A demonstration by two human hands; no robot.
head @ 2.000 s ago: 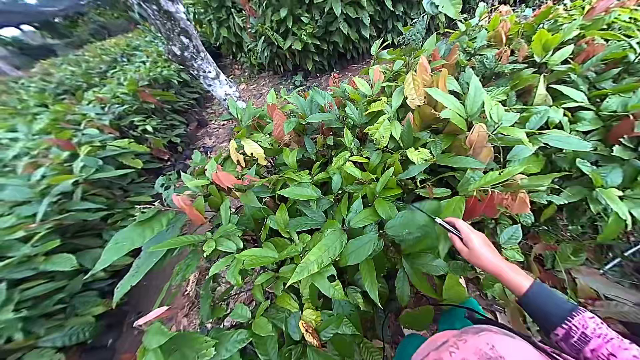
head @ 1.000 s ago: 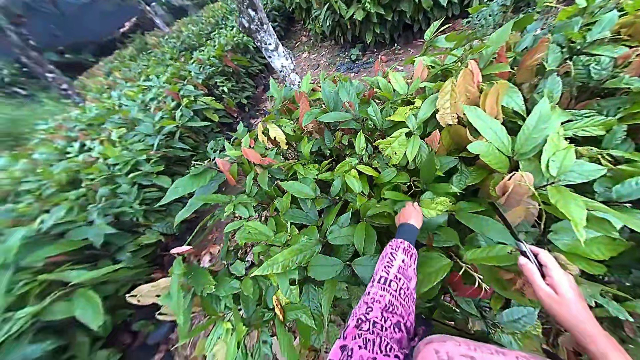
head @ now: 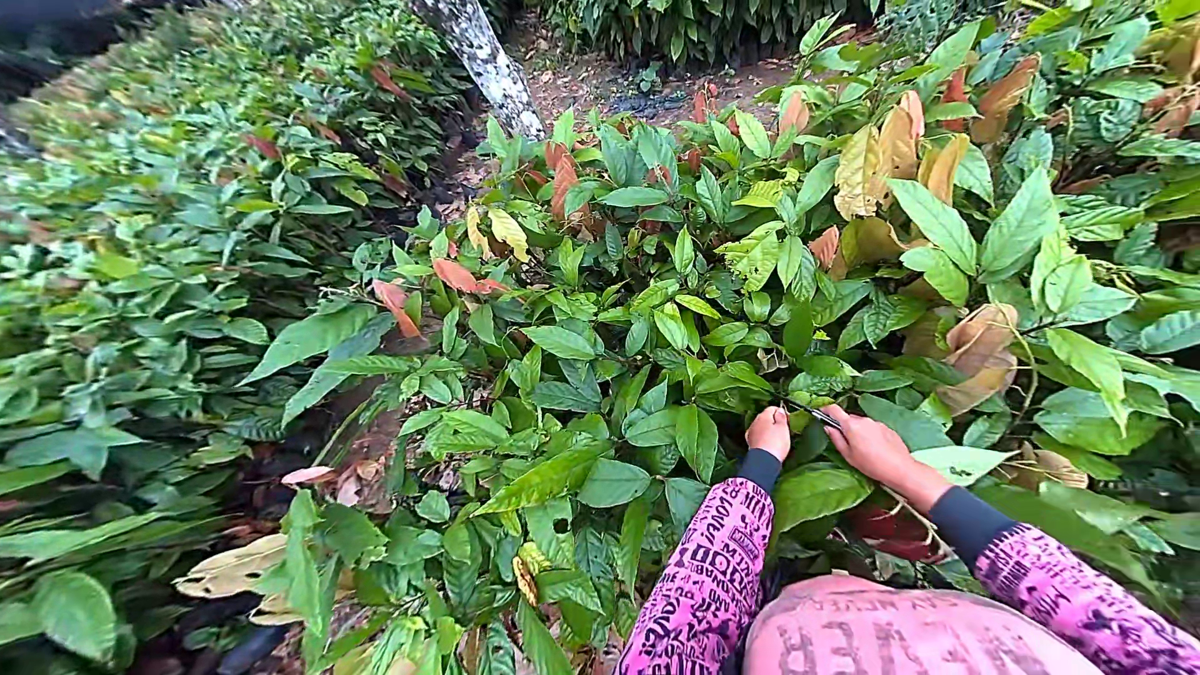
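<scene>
My right hand [head: 867, 445] is closed around the dark handle of a thin tool [head: 814, 412], perhaps a knife; its tip is lost among the leaves. Just to the left, my left hand [head: 769, 432] is a fist down in the green foliage [head: 694, 436], close to the tool's tip. What its fingers grip, if anything, is hidden. Both sleeves are pink with dark printing and dark cuffs. Around both hands stand dense leafy young plants, with a dry brown leaf [head: 980, 356] to the right.
A pale, blotched tree trunk [head: 487, 70] rises at top centre. Another bed of leafy plants [head: 187, 244] lies at left, beyond a narrow strip of soil and litter [head: 375, 469]. Bare ground [head: 600, 84] with dry leaves shows behind. Yellowed leaves [head: 877, 159] stand at upper right.
My right hand with the tool has moved left, from apart to beside my left hand. My left hand, not seen two seconds ago, stays in the foliage since one second ago.
</scene>
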